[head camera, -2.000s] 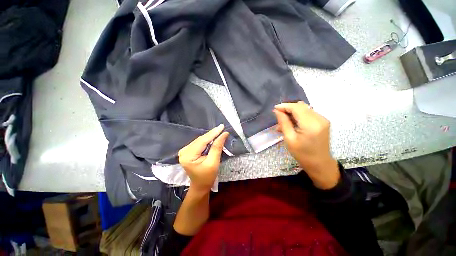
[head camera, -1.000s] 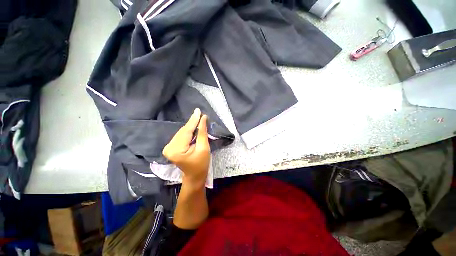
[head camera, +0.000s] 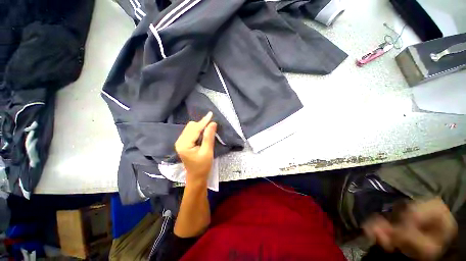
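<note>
A dark grey jacket (head camera: 168, 76) with white stripes and white piping is spread over the table. My left hand (head camera: 196, 148) pinches the folded grey edge of the jacket near the table's front edge. A pale pocket bag (head camera: 176, 172) shows beside and under my left wrist. My right hand (head camera: 414, 229) is blurred at the lower right, off the table, away from the jacket; what its fingers hold cannot be told. A thin pale thread (head camera: 286, 188) crosses in front of the red apron. No needle can be made out.
Pink snips (head camera: 372, 55) with a thin dark loop lie right of the jacket. A grey metal box (head camera: 434, 58), a black cylinder (head camera: 416, 19) and white paper (head camera: 442, 94) are at the right. A dark garment pile (head camera: 43, 56) lies left. Garments and a wooden stool (head camera: 76, 232) are below.
My right hand has left the jacket's edge, went out of view, and now shows blurred at the lower right. My left hand stays at the fabric. The view has shifted slightly.
</note>
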